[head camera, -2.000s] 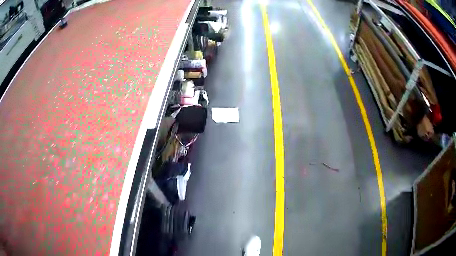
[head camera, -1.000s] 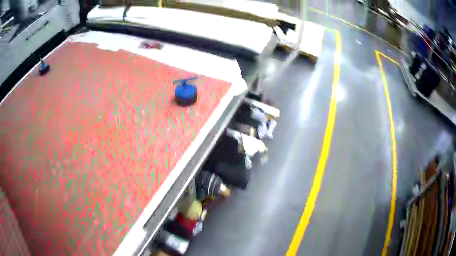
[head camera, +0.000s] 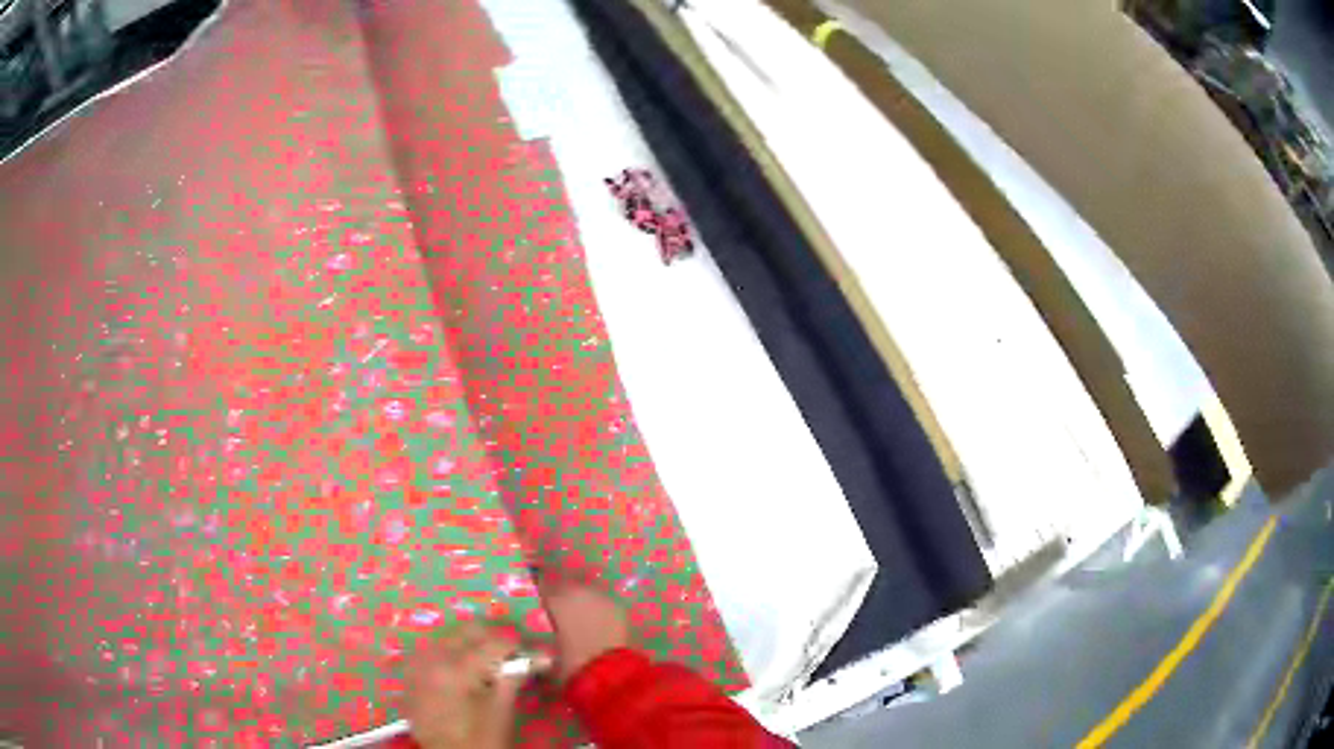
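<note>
The printed fabric ply (head camera: 293, 439), red floral on green, covers the left part of the table. A dark line or fold runs lengthwise to my hands, with a strip of the same print (head camera: 541, 351) beyond it. My left hand (head camera: 461, 685) is blurred at the near edge, with a small pale thing at its fingertips. My right hand (head camera: 590, 622), in a red sleeve, lies on the fabric at the near end of that line. The fingers of both hands are too blurred to tell what they hold.
White underlay paper (head camera: 688, 395) shows beyond the stepped fabric end, with a small red-and-dark fabric scrap (head camera: 653, 217) on it. Past it lie a black band (head camera: 834, 395), long white rolls or sheets (head camera: 951, 264) and a large brown surface (head camera: 1112, 176). Grey floor with yellow lines is at lower right.
The view has turned from the aisle and along the table to the fabric end. Both hands have come into view at the near edge. The blue weights are out of view.
</note>
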